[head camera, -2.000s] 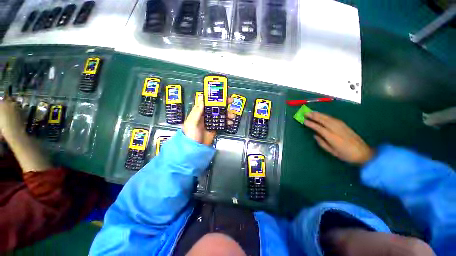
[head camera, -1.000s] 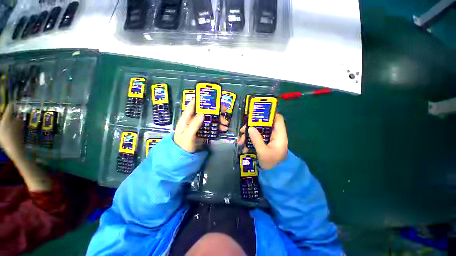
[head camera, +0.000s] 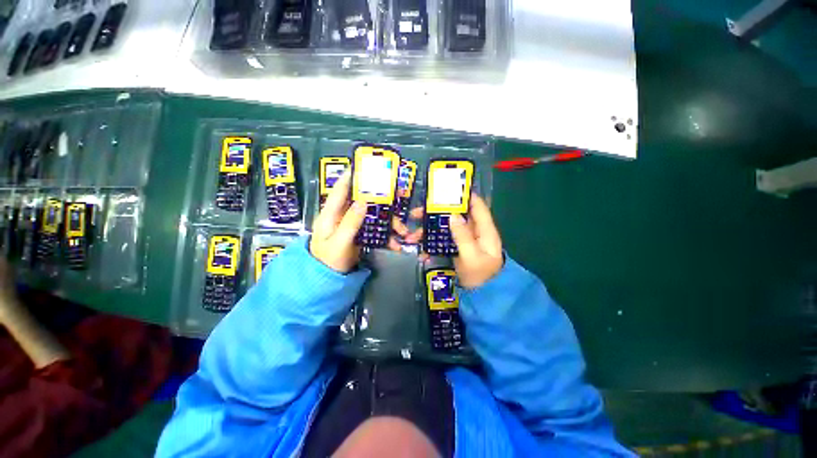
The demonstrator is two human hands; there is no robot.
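Note:
My left hand [head camera: 338, 234] holds a keypad mobile phone [head camera: 375, 174] upright over the blister tray, thumb on its keys. My right hand [head camera: 477, 241] holds another keypad mobile phone [head camera: 449, 188] beside it, thumb at the keypad. Both screens are mostly white in yellow frames. The clear blister tray [head camera: 385, 309] lies under my hands and holds several phones with lit screens, such as one at the upper left [head camera: 235, 170] and one at the lower right [head camera: 442, 309]. My left hand and sleeve partly hide other phones.
A red marker pen [head camera: 539, 161] lies right of the tray. A second blister tray [head camera: 349, 61] with black face-down phones is on the white board [head camera: 573, 89]. At left are another tray [head camera: 125, 237] with phones and a person's forearm [head camera: 31, 329].
My right hand has moved from the green piece to the tray and now holds a phone. Both phone screens have changed from blue menus to mostly white. The neighbour's hand has moved down.

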